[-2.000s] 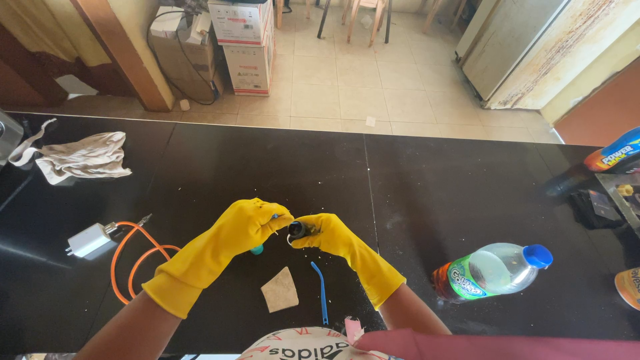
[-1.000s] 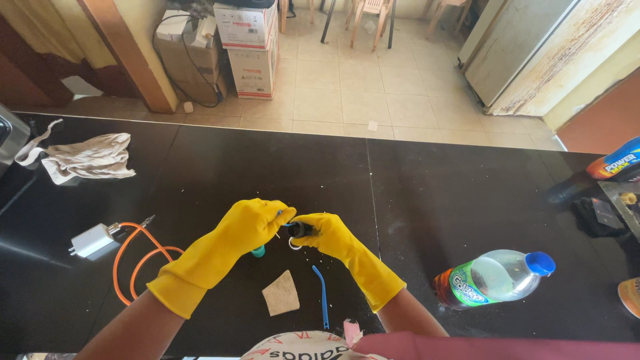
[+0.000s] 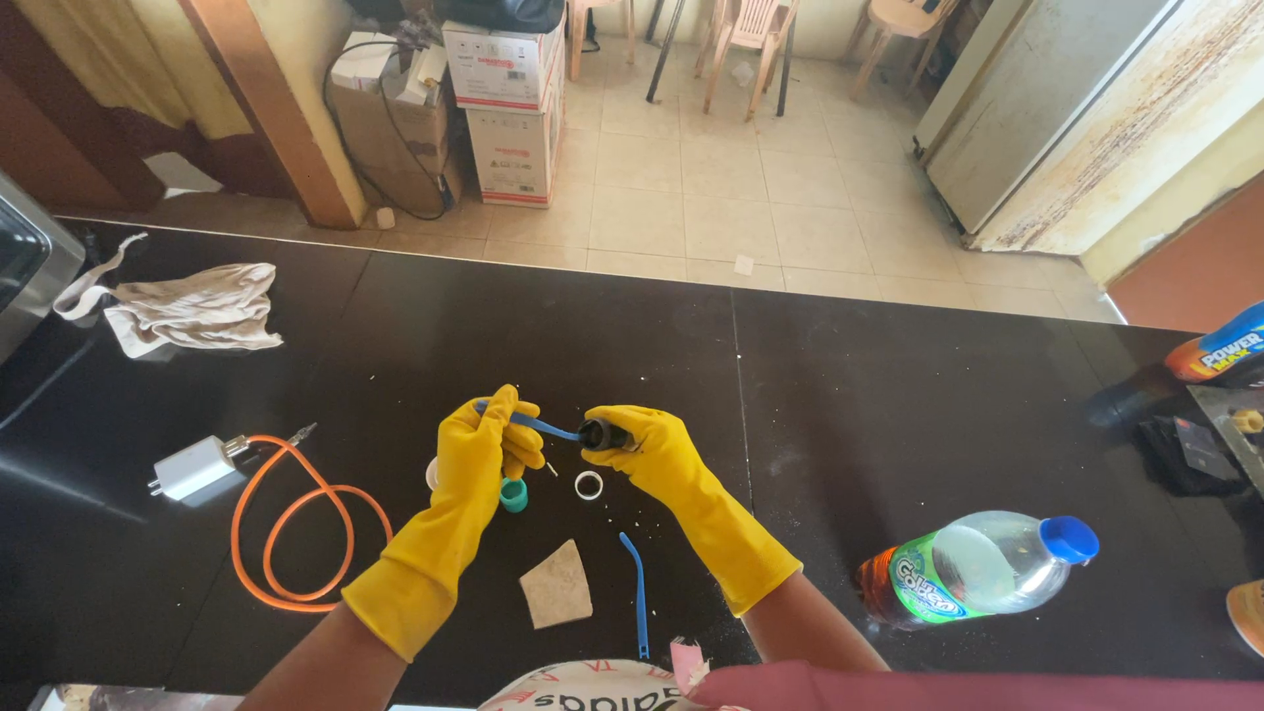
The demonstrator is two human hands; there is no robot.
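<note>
Both hands wear yellow rubber gloves. My left hand [image 3: 484,444] grips a slim blue plastic tool [image 3: 538,426], whose far end reaches into the mouth of a small black cylindrical part [image 3: 602,434]. That part is held by my right hand [image 3: 642,444], its opening turned toward the left. On the dark table below lie a white ring [image 3: 589,485] and a small green cap [image 3: 513,495], the cap close to my left glove. Nearer the body are a beige angular tile piece [image 3: 557,585] and a second blue tool [image 3: 639,595] with a bent end.
A white charger [image 3: 197,467] with a coiled orange cable [image 3: 348,533] lies left, below a crumpled cloth [image 3: 197,306]. At right, a plastic bottle [image 3: 978,568] with a blue cap rests on its side. Another bottle [image 3: 1220,346] is at the right edge. Small crumbs dot the dark tabletop [image 3: 839,395].
The blue tool in my left hand now shows much more of its length, between the glove and the black part. My right hand still holds the black part.
</note>
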